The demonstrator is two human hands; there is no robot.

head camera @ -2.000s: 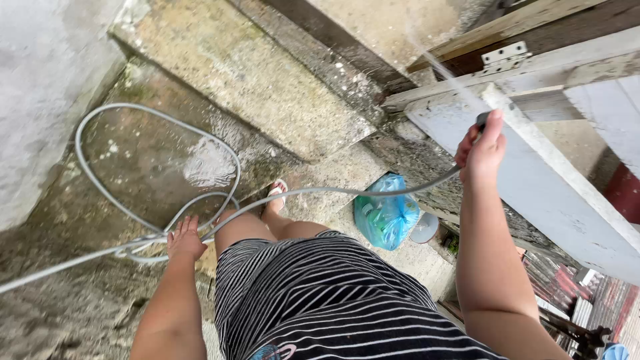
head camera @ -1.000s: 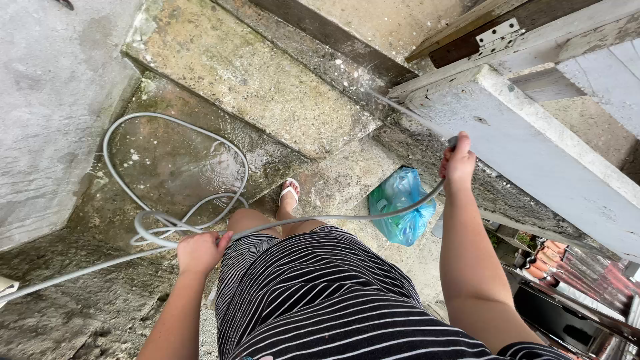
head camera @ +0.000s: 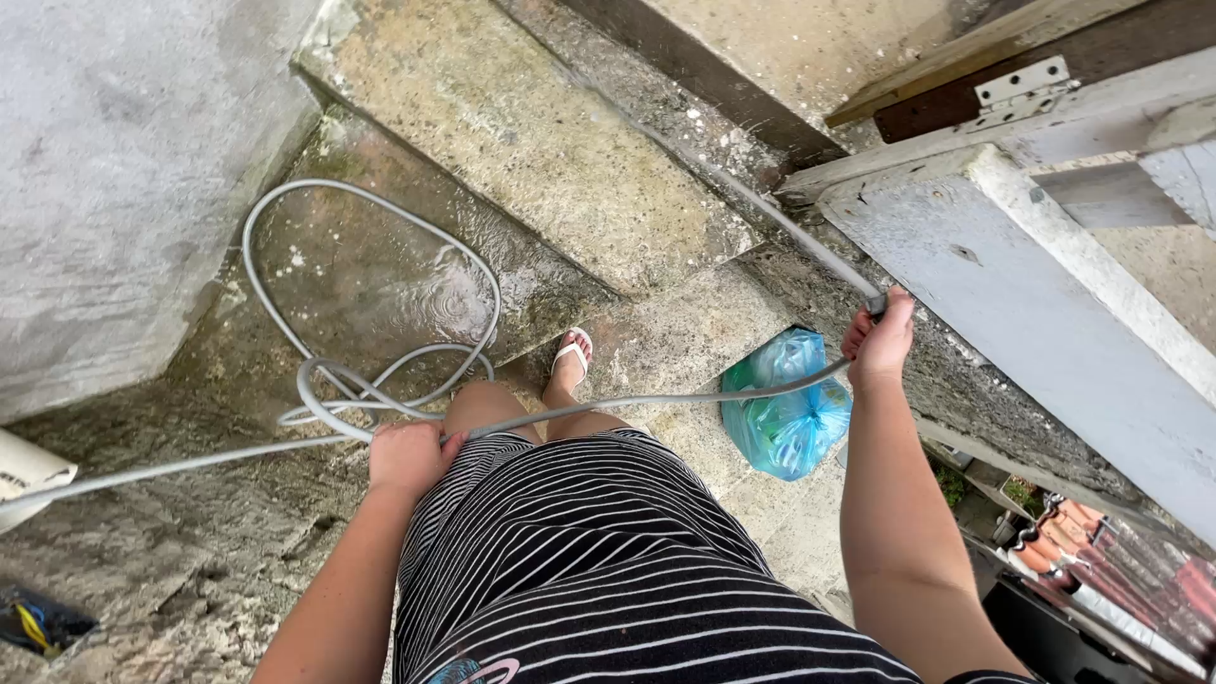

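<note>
A grey garden hose (head camera: 646, 401) runs across my lap from one hand to the other. My left hand (head camera: 410, 458) is closed on it at my thigh, beside loose coils that lie over the wet concrete. My right hand (head camera: 880, 337), out to the right, grips the hose end, where a dark nozzle (head camera: 876, 304) shows between the fingers. From it a jet of water (head camera: 788, 228) shoots toward the upper left, across the concrete step (head camera: 541, 142). A tied blue plastic bag (head camera: 793, 408) stands on the paving below and left of my right hand.
A rough grey wall (head camera: 142, 171) rises at the left, with a pale pipe (head camera: 28, 475) lower down. Concrete steps cross the top. At the right are a white-painted wooden gate (head camera: 1035, 294) with a metal hinge (head camera: 1021, 84) and, lower, roof tiles (head camera: 1064, 532). My sandalled foot (head camera: 570, 359) rests near the wet corner.
The water jet points farther left across the step than in the earlier frames. My left hand, spread over the hose two seconds ago, is now closed around it.
</note>
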